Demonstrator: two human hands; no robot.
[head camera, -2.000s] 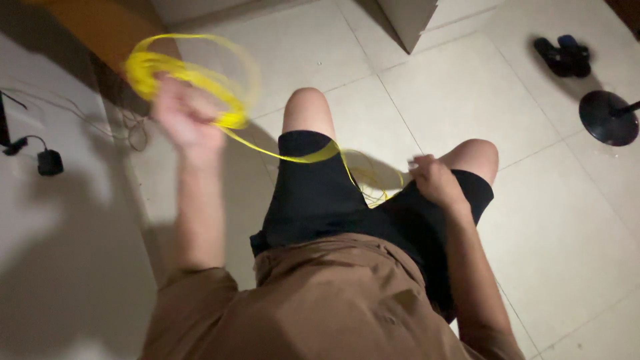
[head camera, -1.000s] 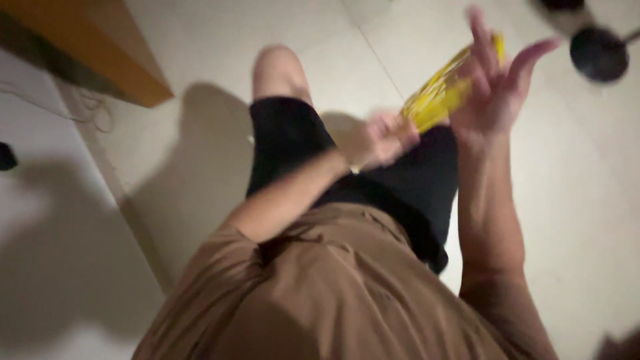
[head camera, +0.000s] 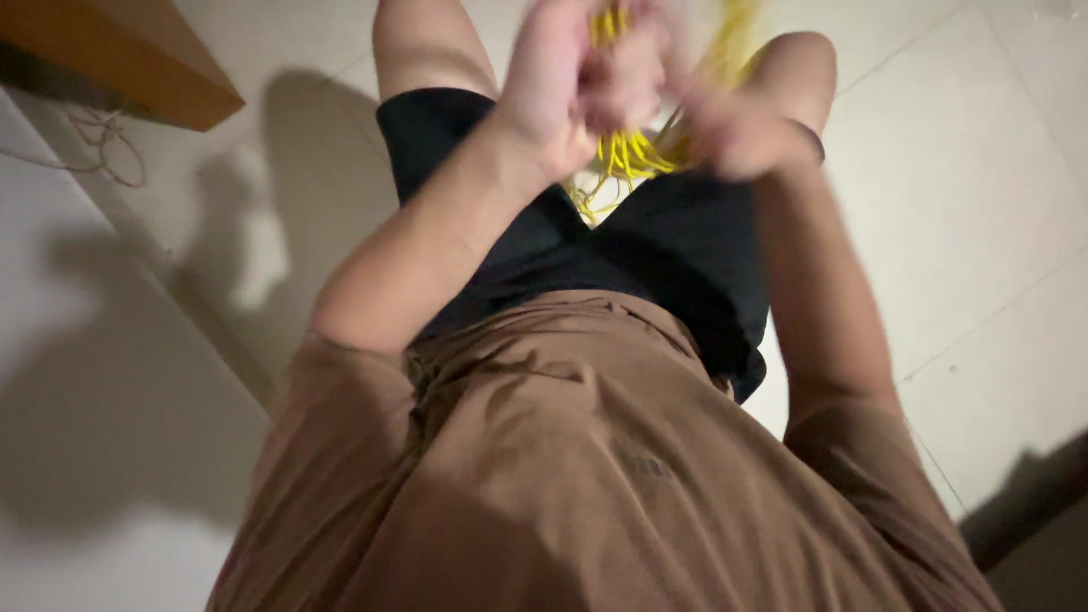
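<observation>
A bundle of thin yellow cord is gathered in strands between my hands at the top of the view, above the gap between my thighs. My left hand is closed around the bundle, with strands showing above and below the fingers. My right hand is beside it on the right, blurred, with its fingers towards the bundle; whether it grips any cord is unclear. A blurred yellow part of the cord shows above the right hand. Thinner loops of cord hang below the bundle, over the floor.
My thighs in black shorts frame the pale tiled floor. At the upper left is the corner of an orange-brown wooden piece of furniture, with a thin tangled cable by the wall. A dark object stands at the lower right.
Two seconds ago the left hand held the looped yellow cord far out to the left. The cord is now a gathered bundle between both hands, and the right hand's spread fingers have come in beside it.
</observation>
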